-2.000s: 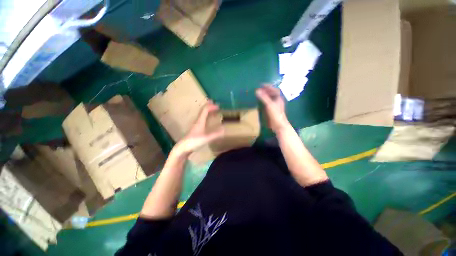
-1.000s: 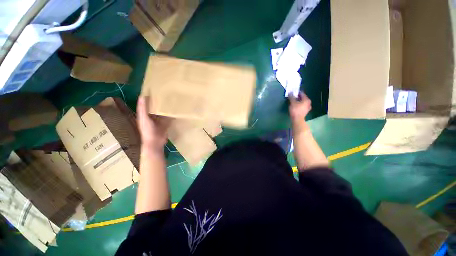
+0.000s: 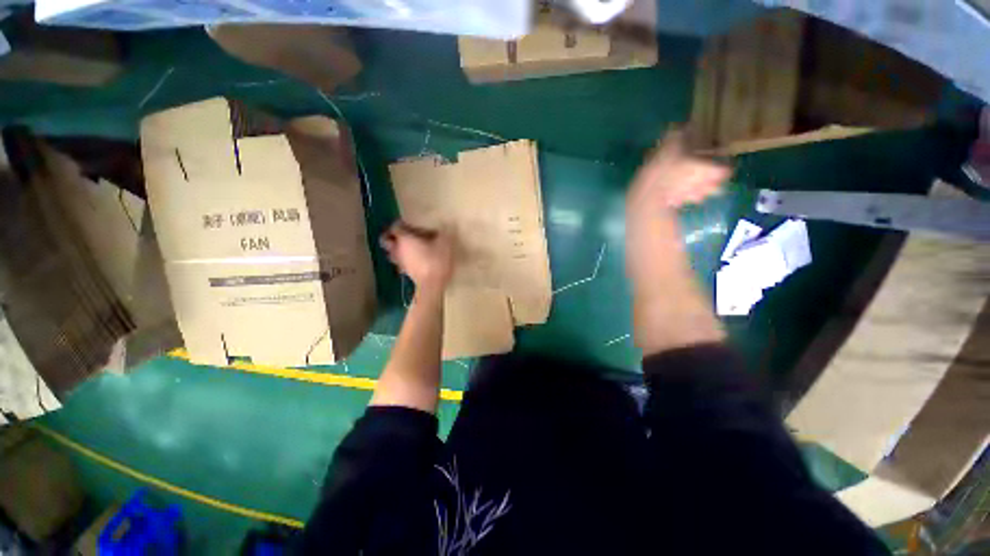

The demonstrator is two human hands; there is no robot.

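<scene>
A flat carton blank point(image 3: 483, 234) with slots and small print lies on the green surface in front of me. My left hand point(image 3: 421, 252) is over its left part, fingers curled; whether it grips the blank is unclear. My right hand point(image 3: 678, 185) is blurred, raised to the right of the blank, and shows nothing in it. White slips point(image 3: 760, 266) lie in a loose pile to the right of my right forearm.
A strapped bundle of blanks marked FAN point(image 3: 244, 239) stands at left, more cardboard point(image 3: 81, 272) beyond it. Brown boxes point(image 3: 554, 43) are at the top. A pale metal bar point(image 3: 858, 206) is above the slips. A large carton point(image 3: 890, 358) is at right; a blue item point(image 3: 141, 529) is lower left.
The view has turned. The small carton is no longer in my left hand, which is now over a flat blank. My right hand has left the white slips and is raised.
</scene>
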